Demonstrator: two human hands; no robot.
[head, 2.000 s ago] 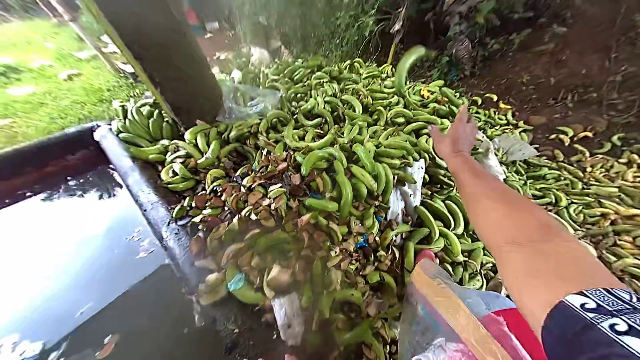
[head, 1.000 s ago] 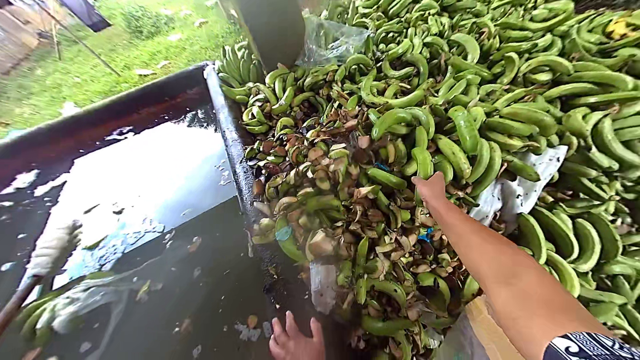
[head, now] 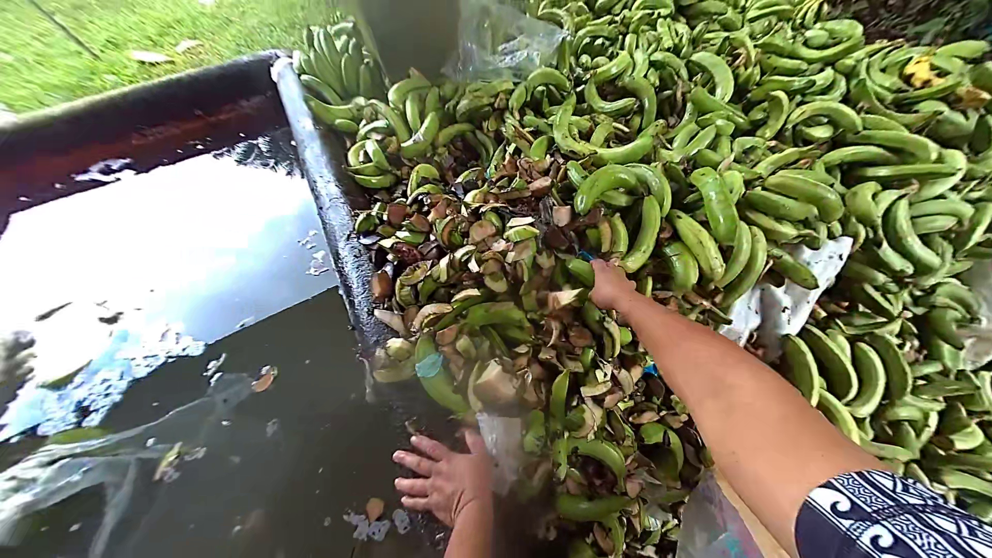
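Note:
My right hand (head: 612, 287) reaches into a heap of green bananas (head: 713, 209) and cut stem pieces; its fingers close around a green banana (head: 580, 270), partly hidden under them. My left hand (head: 449, 477) is spread, palm down, at the near edge of the water tank, with nothing in it. Cut banana stem pieces (head: 496, 271) in brown and green lie between the tank wall and the whole bananas. A scrap of light blue plastic (head: 428, 365) rests on a banana near the wall.
The tank's rim (head: 329, 201) runs along the left of the heap. Floating plastic film (head: 101, 457) and scraps lie on the dark water. Clear plastic (head: 511, 39) sits by a post (head: 411, 35); a white sheet (head: 790, 294) pokes out among the bananas.
My right hand, raised and open over the heap two seconds ago, is now down among the bananas. My left hand has come into view and reaches further in. The view has swung down and left.

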